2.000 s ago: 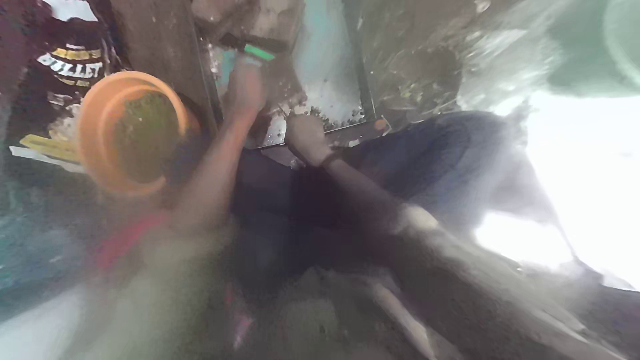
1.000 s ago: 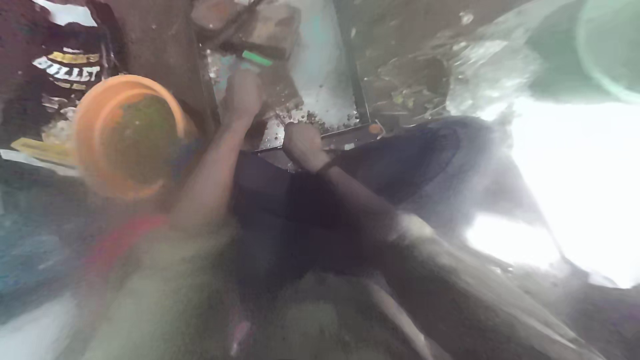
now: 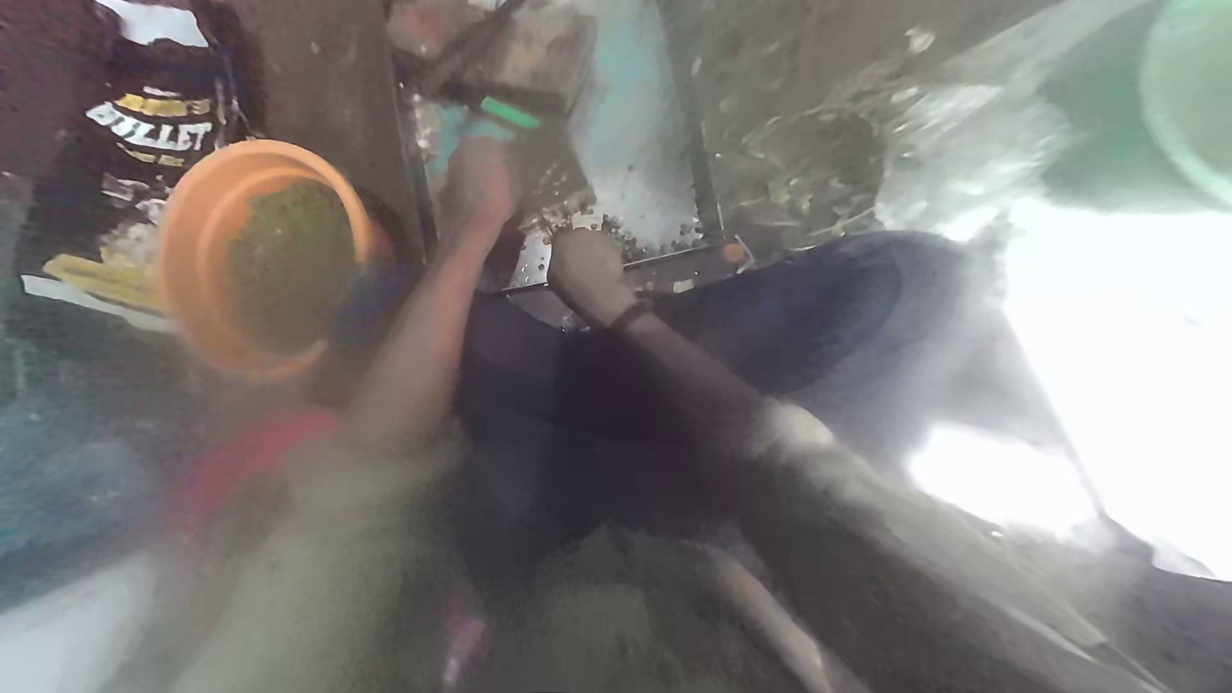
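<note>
My left hand [image 3: 484,181] is over the left side of a shallow dark-rimmed tray [image 3: 707,183], its fingers curled. Just beyond it lies a bright green strip [image 3: 509,113] on a dark bar; blur hides whether the hand touches it. My right hand [image 3: 589,269], with a dark band at the wrist, is closed near the tray's near edge; what it may hold cannot be made out. Between and beyond the hands are a brown mass [image 3: 553,178] and small dark round bits [image 3: 630,236] on the pale tray floor. Larger brown blocks [image 3: 544,58] sit at the tray's far end.
An orange plastic bucket [image 3: 197,260] with green-brown matter inside stands at the left. Behind it lies a black printed bag [image 3: 164,96]. Dry litter [image 3: 818,183] covers ground right of the tray, and a pale green round container [image 3: 1107,125] is at the upper right. My legs are below the tray.
</note>
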